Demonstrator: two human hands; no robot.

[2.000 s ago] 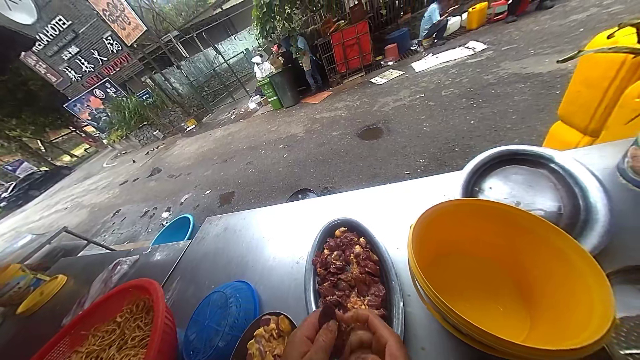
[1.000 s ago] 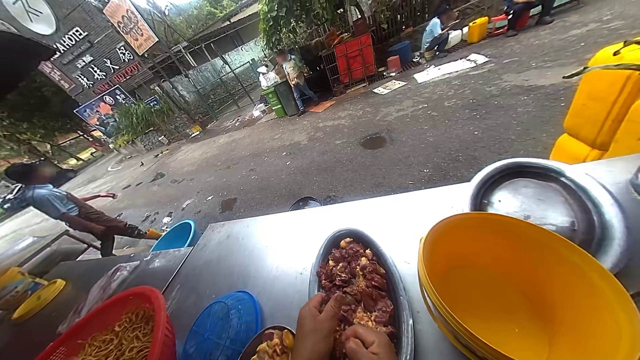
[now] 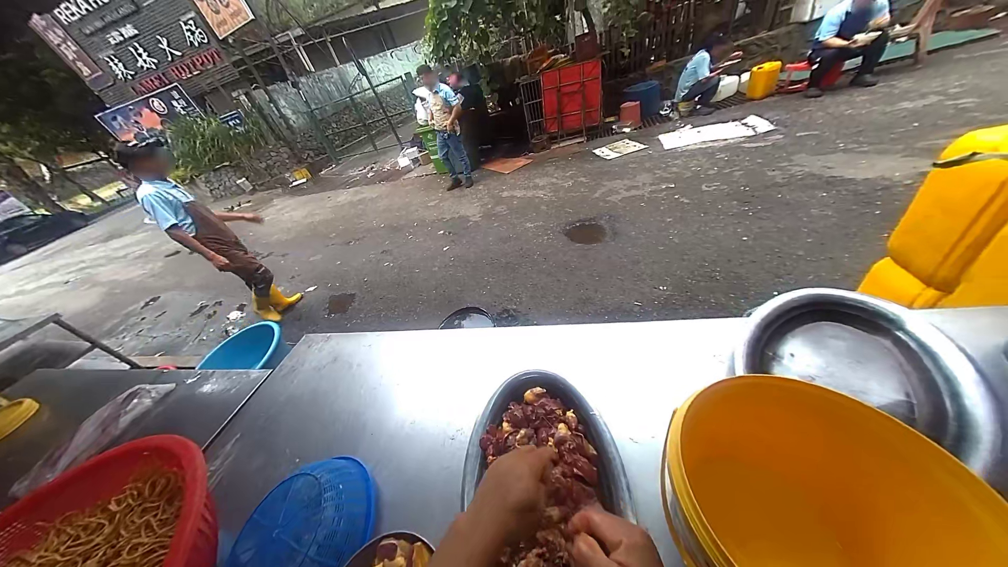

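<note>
An oval metal tray (image 3: pixel 478 453) on the steel table (image 3: pixel 409 394) holds a heap of dark red raw meat pieces (image 3: pixel 575 465) with pale yellowish lumps. My left hand (image 3: pixel 508 496) reaches over the heap, fingers bent down at the pieces. Low in the tray is my right hand (image 3: pixel 610 539), its thumb and fingers at the meat, partly cut off by the frame's bottom edge. Whether either hand grips a piece is hard to tell. A round bowl (image 3: pixel 394 547) of yellow and dark red pieces is left of my left hand.
Left stand a blue plastic basket (image 3: pixel 307 512) and a red basket (image 3: pixel 197 480) of long, thin brownish strips. Right are a yellow bucket (image 3: pixel 819 472), a large round metal basin (image 3: pixel 850 370) and yellow jerrycans (image 3: pixel 953 220). Beyond the table, a person (image 3: pixel 201 220) in yellow boots is near a blue tub (image 3: pixel 248 346).
Two seconds ago my hands were close together at the tray's lower end; my left hand now reaches further up over the meat. The person in yellow boots has come into view from the left.
</note>
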